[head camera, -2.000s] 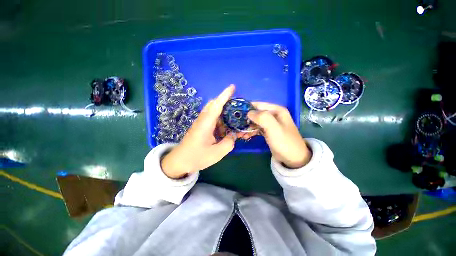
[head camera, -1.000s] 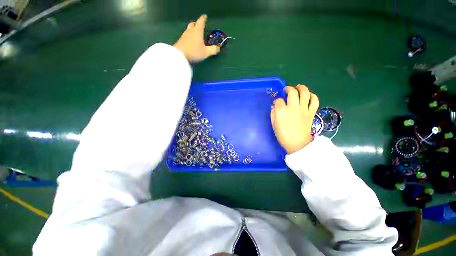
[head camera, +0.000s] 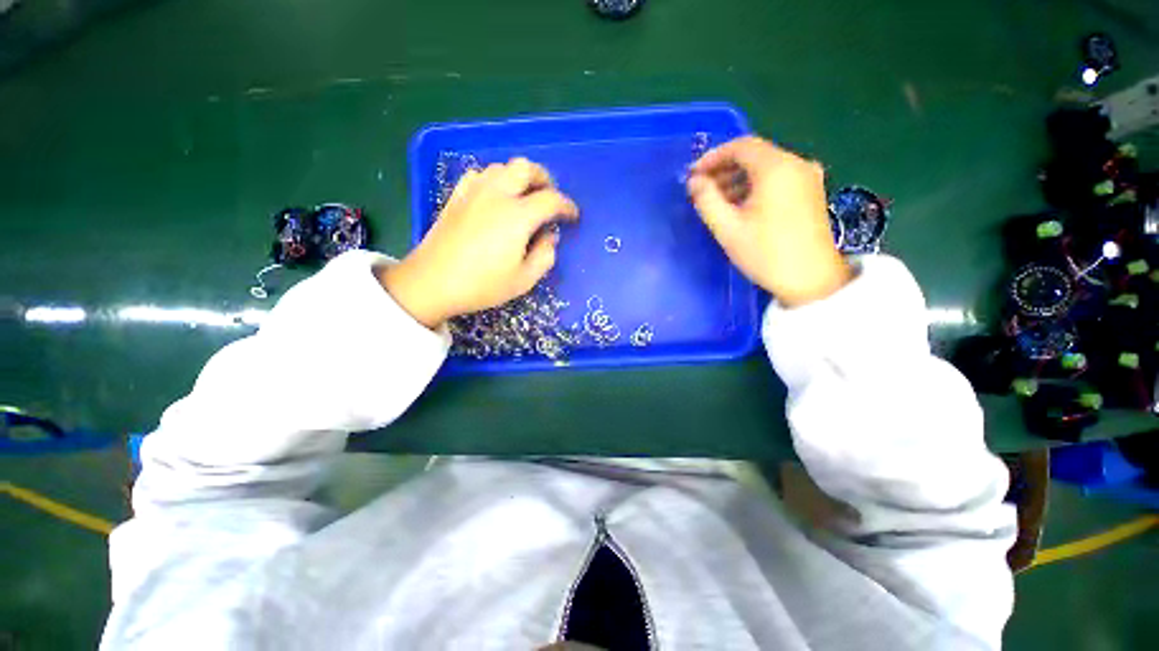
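Observation:
The blue tray [head camera: 578,363] lies in front of me. Small silvery springs [head camera: 515,328] are heaped along its left side, with a few loose near the bottom middle. A single ring [head camera: 613,244] lies on the tray floor between my hands. My left hand [head camera: 489,242] is over the left heap, fingers bent; its palm side is hidden. My right hand [head camera: 775,223] is over the tray's right side, thumb and forefinger tips close together. A tiny silvery spot shows by these fingertips; I cannot tell if they hold it. More small springs [head camera: 702,140] lie in the top right corner.
Two round units [head camera: 341,229] stand left of the tray. Another [head camera: 859,219] is right of it, partly behind my right hand. One unit [head camera: 616,5] is cut off by the top edge, one [head camera: 1097,52] lies far right. A dark heap of assemblies [head camera: 1061,305] covers the right end.
My left hand has come back from the far unit to the tray's left side. My right hand has moved from the right-hand units to over the tray. The view has shifted.

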